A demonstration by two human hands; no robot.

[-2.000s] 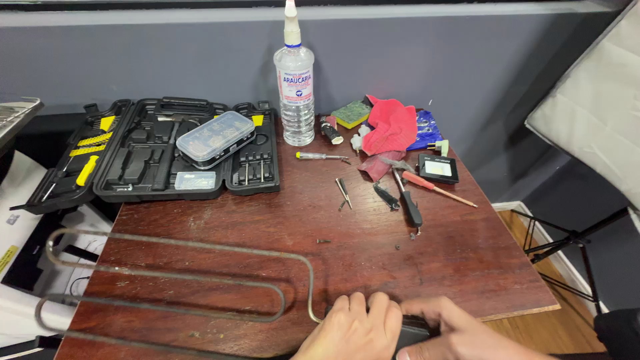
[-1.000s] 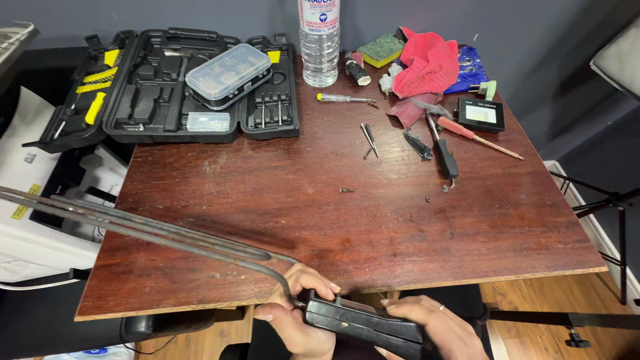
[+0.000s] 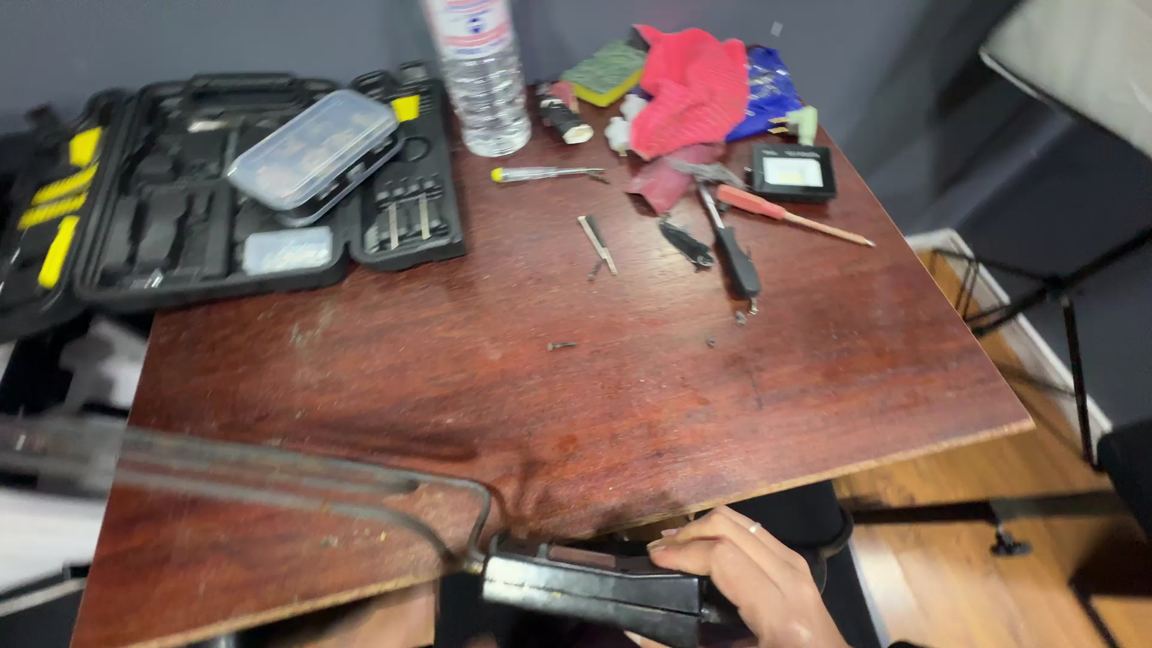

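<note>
A bent metal heating element (image 3: 387,472) runs out to the left over the table, blurred, from a long black plastic housing (image 3: 589,589) at the front edge. My right hand (image 3: 751,576) holds the housing's right end, its fingers on top; a ring is on one finger. My left hand cannot be made out; the underside of the housing is hidden. On the tabletop beyond lie a small screw (image 3: 561,346), thin metal pieces (image 3: 598,245), a black-handled tool (image 3: 733,252), a red-handled screwdriver (image 3: 792,214) and a clear-handled screwdriver (image 3: 544,174).
An open black tool case (image 3: 207,189) carries a clear-lidded organizer box (image 3: 315,153). A plastic bottle (image 3: 486,81), a sponge (image 3: 607,72), a red cloth (image 3: 691,90) and a small black device (image 3: 792,173) stand or lie at the back. Black stand legs (image 3: 1071,360) are right of the table.
The heating element has swung from lying across the tabletop to reaching out past its left edge. My left hand, seen at the housing's left end a second ago, is no longer distinguishable there.
</note>
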